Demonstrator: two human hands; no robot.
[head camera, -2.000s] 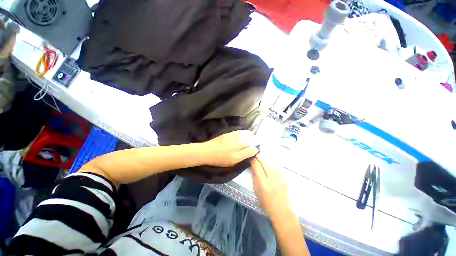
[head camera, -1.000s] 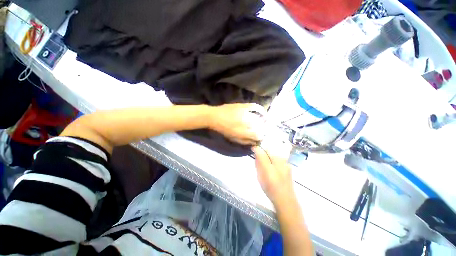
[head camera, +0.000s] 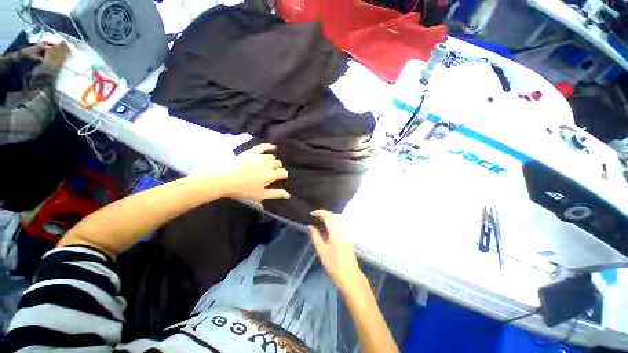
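Note:
A dark brown garment piece (head camera: 313, 162) lies on the white table just left of the sewing machine's needle area (head camera: 403, 148). My left hand (head camera: 258, 176) rests on its left part with fingers spread. My right hand (head camera: 327, 231) is at the cloth's front edge near the table rim, fingertips on the edge; whether it pinches the cloth is unclear. A larger loose pile of dark brown cloth (head camera: 241, 62) lies beyond my hands. More brown cloth (head camera: 206, 238) hangs below the table edge at my left.
Thread snips (head camera: 485, 231) and tweezers (head camera: 497, 238) lie right of the needle. A grey motor box (head camera: 124, 31), small control box (head camera: 129, 103) and orange-red loops (head camera: 98, 89) are at the left. Red cloth (head camera: 372, 34) lies behind. Another person's hand (head camera: 55, 54) is at far left.
My hands have moved apart and away from the needle, toward the table's front edge. The left hand's fingers have spread over the cloth. The view has shifted, showing more of the machine and surroundings.

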